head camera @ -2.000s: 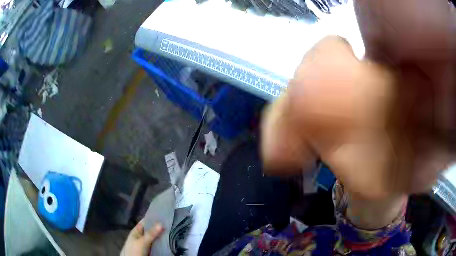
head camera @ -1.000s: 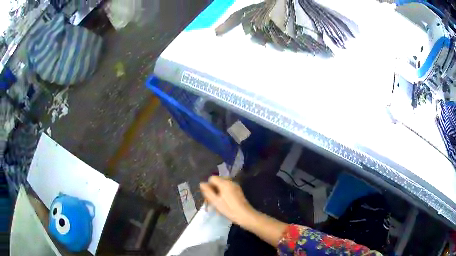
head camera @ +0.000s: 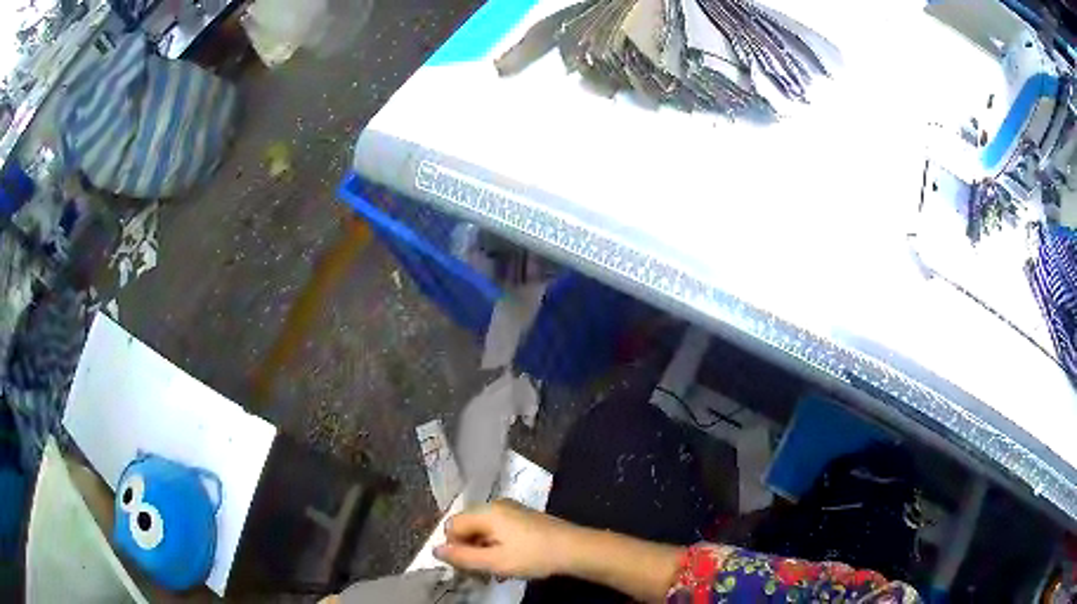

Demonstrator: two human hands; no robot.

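Note:
A linked strip of grey-brown fabric pieces (head camera: pixel 482 439) runs from the blue basket (head camera: pixel 431 257) down to my right hand (head camera: pixel 502 540). My right hand is closed at the strip, with thumb and fingers pinched together. More grey fabric (head camera: pixel 396 589) lies below it at the bottom edge, cut off by the picture. A white board (head camera: pixel 526 481) shows under the strip and hand at lap level. My left hand is cut off at the bottom edge; at most a sliver shows near the lower fabric.
The white table (head camera: pixel 709 177) bears a fanned bundle of grey-brown pieces (head camera: pixel 673 53). A sewing machine (head camera: pixel 1016 100) and navy-striped fabric (head camera: pixel 1055 289) are at right. At lower left a blue googly-eyed pouch (head camera: pixel 171 519) sits on a white board (head camera: pixel 118 383). A striped bundle (head camera: pixel 148 124) lies on the floor.
My right hand, first large and blurred at the right, is now low over the lap. Since one second ago it has moved slightly down, and the strip now stretches from the basket to it.

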